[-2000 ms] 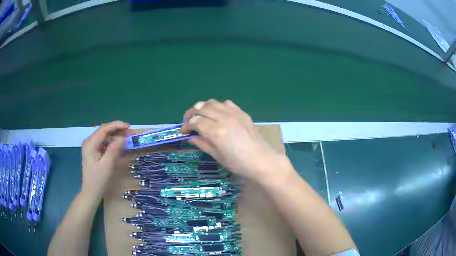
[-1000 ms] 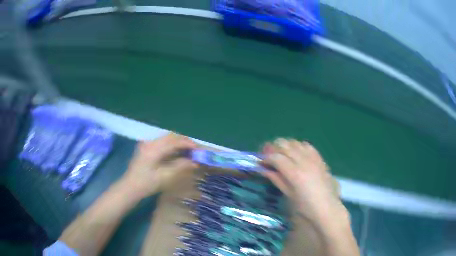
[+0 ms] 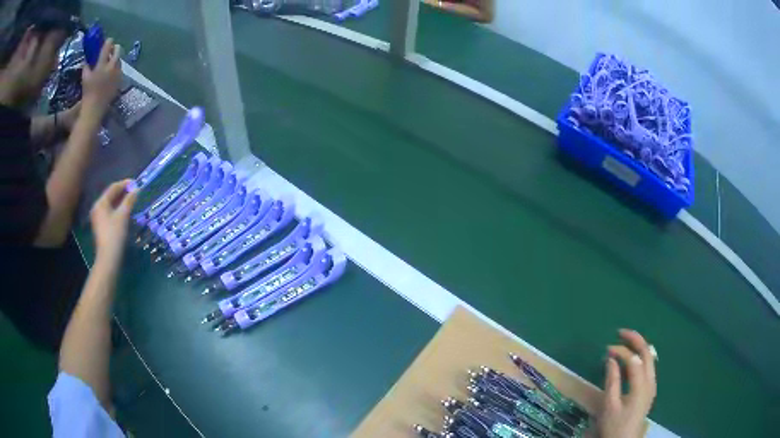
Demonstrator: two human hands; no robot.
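My left hand (image 3: 114, 214) is at the left and holds a purple housing (image 3: 171, 150) by its lower end, raised at the far end of a row of filled housings (image 3: 257, 235). The row lies side by side on the bench, green boards showing inside and dark and silver tips pointing towards me. My right hand (image 3: 631, 385) is at the lower right with fingers apart, holding nothing, beside a pile of circuit boards (image 3: 513, 406) with dark wires. The boards lie on a cardboard sheet (image 3: 410, 389), cut off by the lower edge.
A blue bin (image 3: 620, 167) heaped with purple shells stands across the green conveyor (image 3: 479, 222). A pale rail (image 3: 376, 269) edges the belt and a grey post (image 3: 221, 81) rises behind the row. A neighbouring person (image 3: 51, 145) sits at the left. Another person's hand (image 3: 466, 8) shows at the top.
The view has turned left. My left hand has carried the housing from above the boards to the row at the left. My right hand has let go and is open.
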